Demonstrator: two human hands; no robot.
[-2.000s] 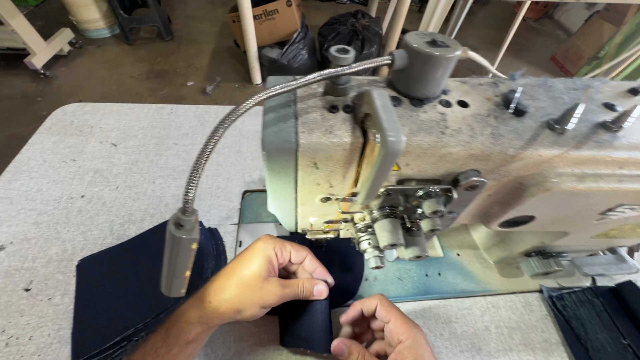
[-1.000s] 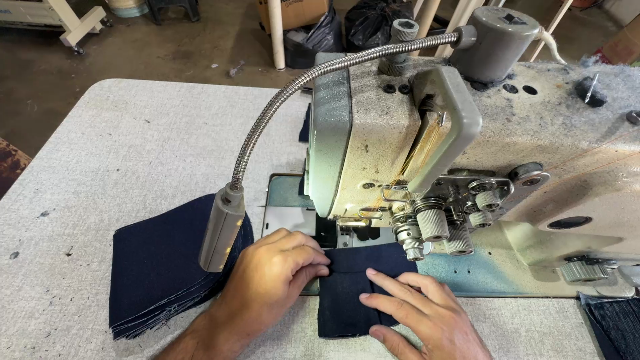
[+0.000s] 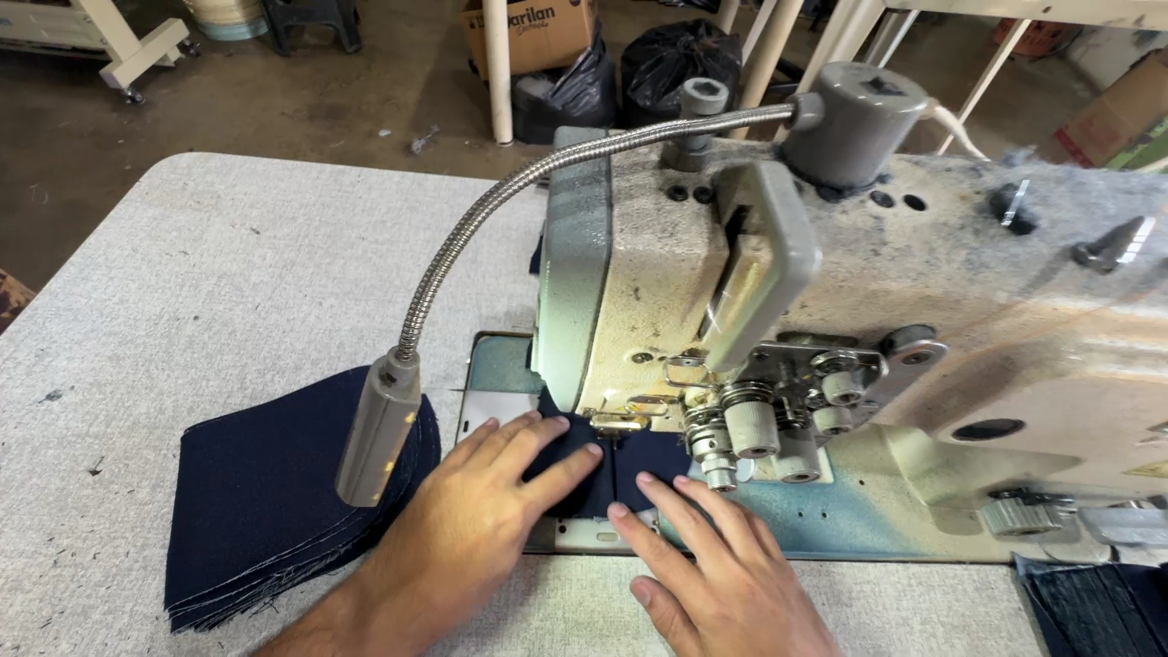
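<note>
A navy fabric piece (image 3: 584, 479) lies flat on the bed of an industrial sewing machine (image 3: 657, 274), its far part beneath the needle area. A seam or fold line runs down its middle. My left hand (image 3: 484, 502) presses on the piece's left side with fingers spread. On its right side rest the fingertips of my right hand (image 3: 707, 547), also apart. Neither hand pinches the cloth. The needle and presser foot are mostly hidden by the thread guides and tension knobs (image 3: 753, 424). Left of my left hand sits a stack of navy fabric pieces (image 3: 255, 493).
A lamp head (image 3: 379, 438) on a flexible metal arm (image 3: 465, 219) hangs over the stack's right side. More dark fabric (image 3: 1095, 607) lies at the lower right of the speckled table (image 3: 228, 274). Beyond are black bags (image 3: 680, 64) and a cardboard box (image 3: 534, 36).
The fabric piece has moved forward from the machine's near edge to under the needle area, both hands going with it. Two seconds ago the fingers were pinching the piece; now they lie on it.
</note>
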